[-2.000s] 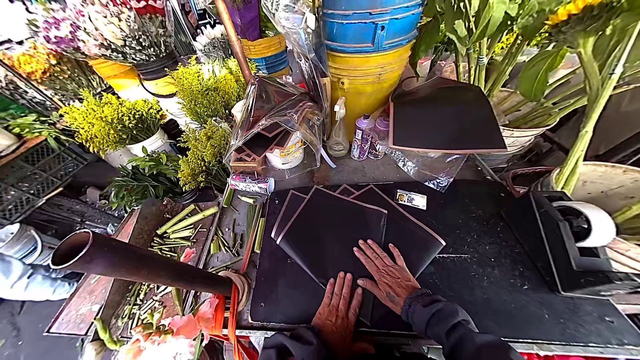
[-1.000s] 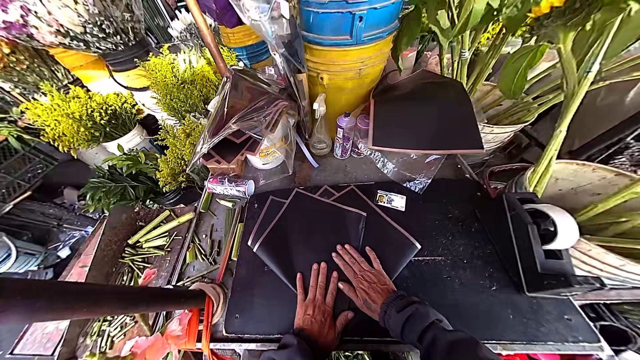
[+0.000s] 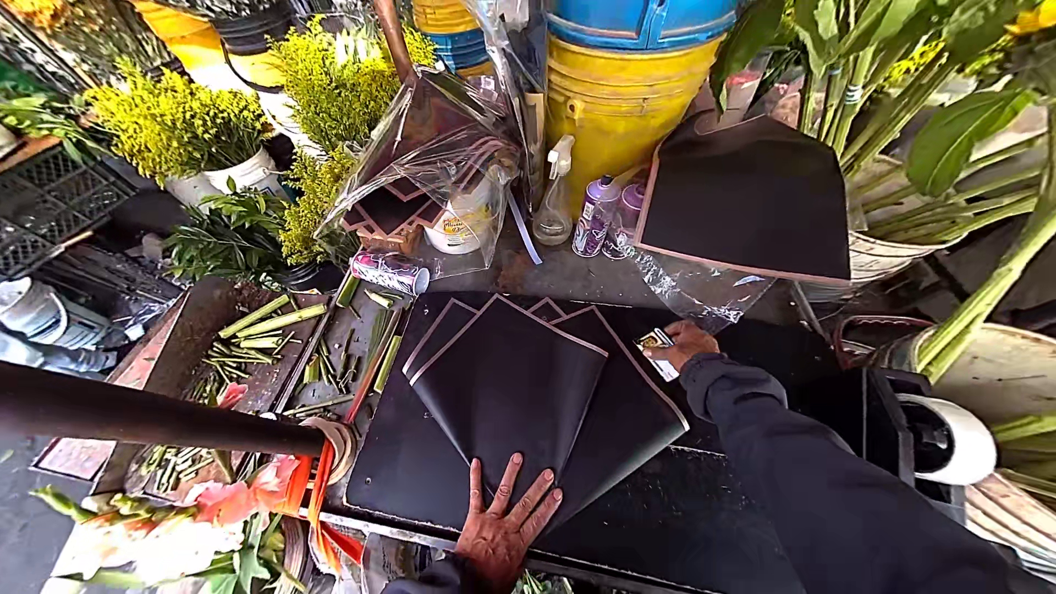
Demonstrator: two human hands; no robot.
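Black wrapping sheets with pinkish borders (image 3: 511, 371) lie fanned and overlapping on the black tabletop (image 3: 652, 520). My left hand (image 3: 505, 520) rests flat on their lower, narrow part, fingers spread, holding nothing. Beyond their right edge, my right hand (image 3: 689, 342) has its fingers on a small printed card (image 3: 658, 355), gripping its upper right side. Another black sheet with the same border (image 3: 747, 198) leans at the back right over clear film. A tape dispenser with a white roll (image 3: 945, 437) stands right of my right forearm.
Behind the tabletop are a spray bottle (image 3: 554, 198), spray cans (image 3: 596, 216), a lying can (image 3: 389, 273) and a yellow bucket (image 3: 631, 99). Cut stems (image 3: 264, 330) fill a tray at left; a dark pole (image 3: 157, 412) juts in near pink flowers (image 3: 239, 495). Leafy stems (image 3: 982, 289) crowd the right.
My right hand has left the black sheets, where it lay flat beside my left hand, and moved up and right to the card. My left hand has stayed on the sheets.
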